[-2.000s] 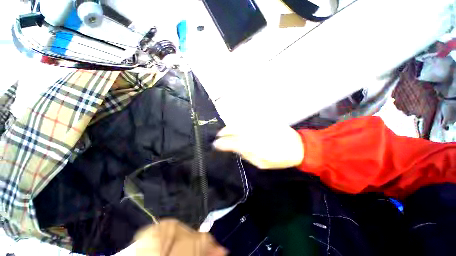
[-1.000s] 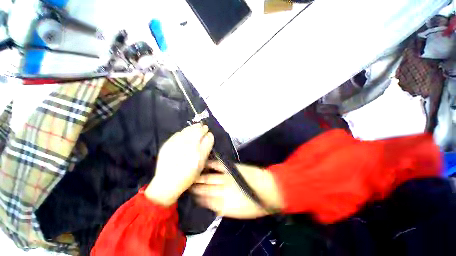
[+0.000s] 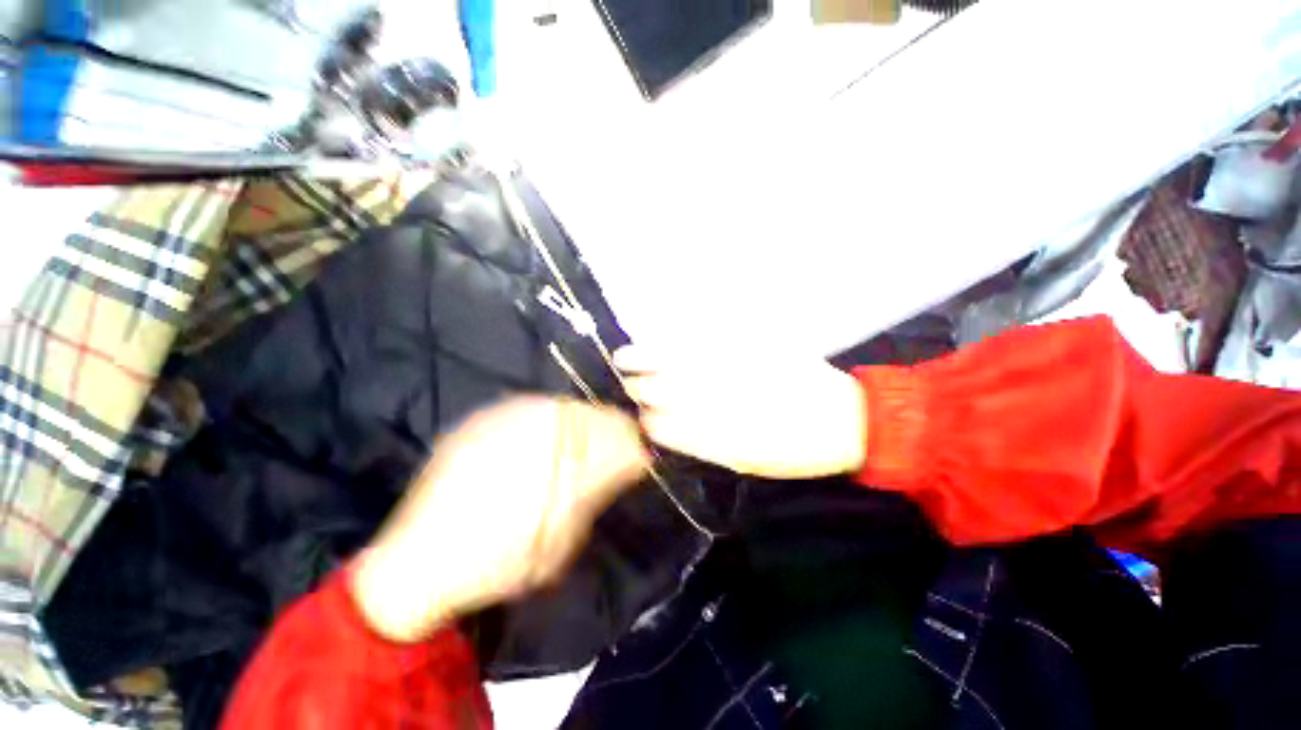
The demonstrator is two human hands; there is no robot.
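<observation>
A black lining (image 3: 357,328) with a tan plaid facing (image 3: 100,342) on its left lies from the needle area (image 3: 428,121) down toward me. A zipper strip (image 3: 549,257) runs from the needle area toward my hands, with a small pale metallic piece on it. My right hand (image 3: 749,414) has its fingertips on the strip's edge below that piece, gripping it. My left hand (image 3: 507,499) is blurred over the lining, close beside my right fingertips; whether it holds the cloth cannot be told.
The sewing machine head (image 3: 171,86) is at the upper left, with a blue tab (image 3: 478,43) beside it. A flat black case (image 3: 685,36) and a brown card (image 3: 856,9) lie at the table's back. Fabric pieces (image 3: 1184,250) hang beyond the table edge at right.
My right hand has moved up and right from under the strip to its edge. My left hand has shifted slightly down. The view has shifted, and the strip no longer lies over my right hand.
</observation>
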